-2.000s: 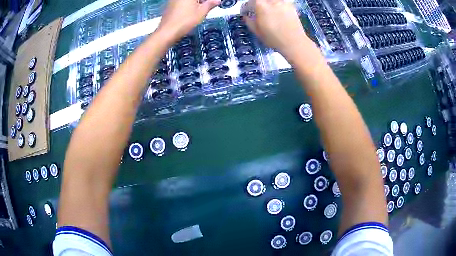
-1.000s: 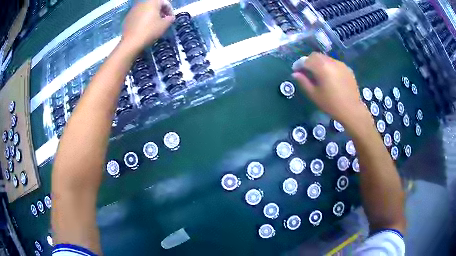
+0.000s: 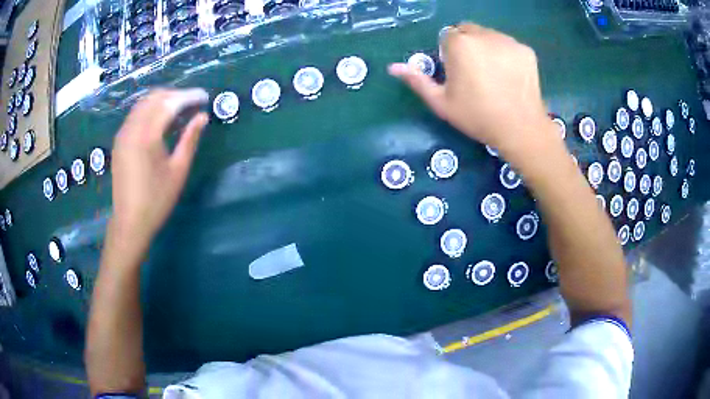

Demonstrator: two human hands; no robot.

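Observation:
Four small round parts lie in a row on the green mat, one of them (image 3: 308, 80) below the clear tray (image 3: 257, 37). My left hand (image 3: 159, 152) is over the mat just left of this row, thumb and fingertips apart, with nothing visible between them. My right hand (image 3: 486, 82) is at the upper middle, thumb and index finger apart around another round part (image 3: 421, 65), which looks to lie on the mat. Its other fingers are curled and their undersides hidden. The tray's near ends hold dark columns of parts; its far side is cut off.
Many loose round parts (image 3: 444, 163) lie at the right. More (image 3: 78, 170) lie at the left. A tan board (image 3: 39, 70) with discs is at far left. A whitish tongue-shaped scrap (image 3: 276, 262) lies near me. Another tray (image 3: 642, 27) is at top right.
My left hand has come down from the tray to beside the row. My right hand has moved to the lone part, its thumb now left of it. The view has shifted towards the near mat.

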